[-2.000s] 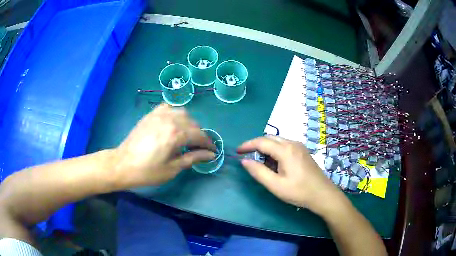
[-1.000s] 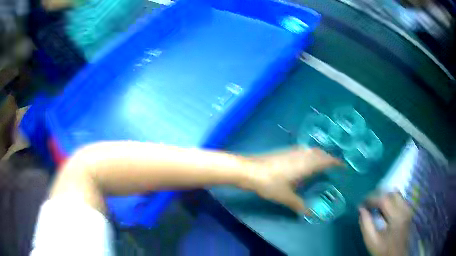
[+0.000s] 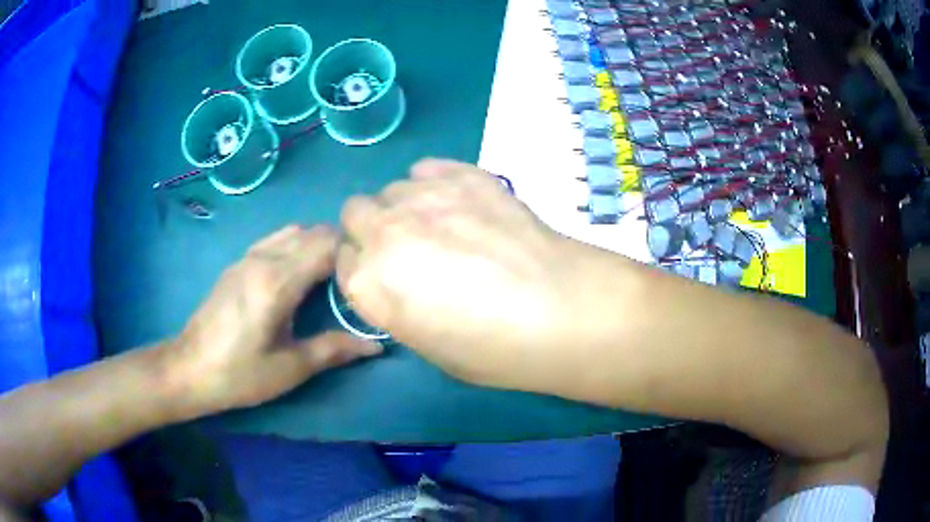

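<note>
A pale teal fan housing (image 3: 354, 322) stands on the green mat in front of me, mostly covered by my hands; only part of its rim shows. My left hand (image 3: 267, 318) curves around its left side, with fingers and thumb against it. My right hand (image 3: 449, 267) is over the housing with its fingers bent down at the opening. Its fingertips and anything in them are hidden. Three more housings (image 3: 357, 117) stand at the far left of the mat, each with a pale round centre; red-black leads stick out beside them.
The blue bin (image 3: 69, 204) is along the left edge. Dense rows of grey motors (image 3: 653, 133) with red-black wires lie at the right on a white sheet (image 3: 510, 133) with yellow patches. A small dark scrap (image 3: 199, 209) lies on the mat near the three housings.
My right hand has moved left from beside the motor sheet to over the housing. My left hand has closed in around the housing. The view has swung back from the blue bin.
</note>
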